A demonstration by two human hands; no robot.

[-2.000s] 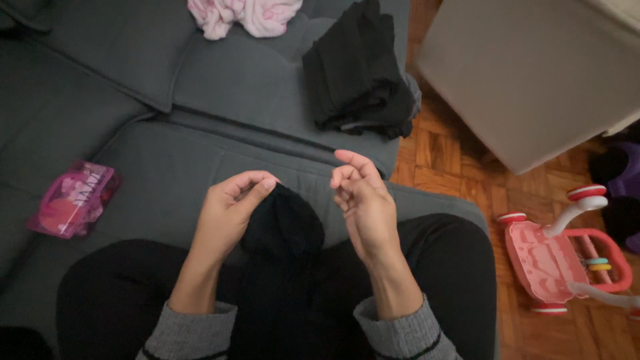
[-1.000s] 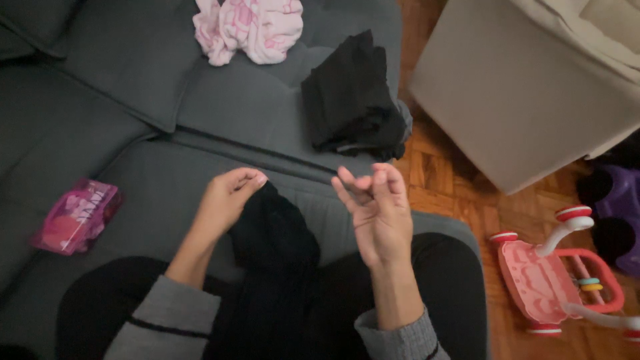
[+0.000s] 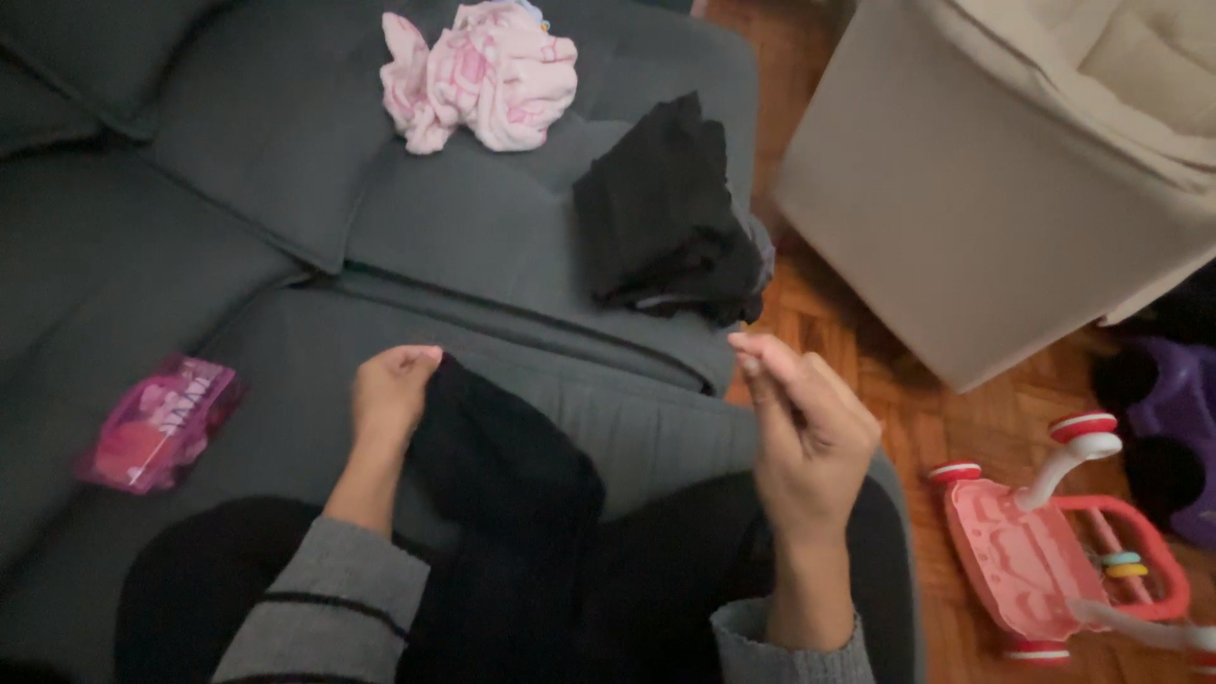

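My left hand [image 3: 391, 394] pinches the upper edge of a black garment [image 3: 503, 456], which hangs down over my lap and blends into my dark trousers. To the right, my right hand [image 3: 807, 427] is raised apart from the cloth, thumb and index fingertip close together; whether something tiny is between them cannot be told. Beyond my hands a folded stack of dark clothes [image 3: 665, 209] lies near the sofa's edge. A crumpled pink patterned cloth [image 3: 503, 81] lies farther back on the seat.
On the grey sofa [image 3: 456, 237], a pink translucent pouch [image 3: 166, 423] bearing writing lies at left. A large beige fabric bin [image 3: 912, 190] stands at right on the parquet floor [image 3: 902, 399], with a pink toy walker [image 3: 1026, 551] and a purple toy [image 3: 1173, 418] near it.
The fingers of my right hand have come together, and that hand has moved away from the garment. My left hand keeps its hold on the black cloth. The view has shifted somewhat.
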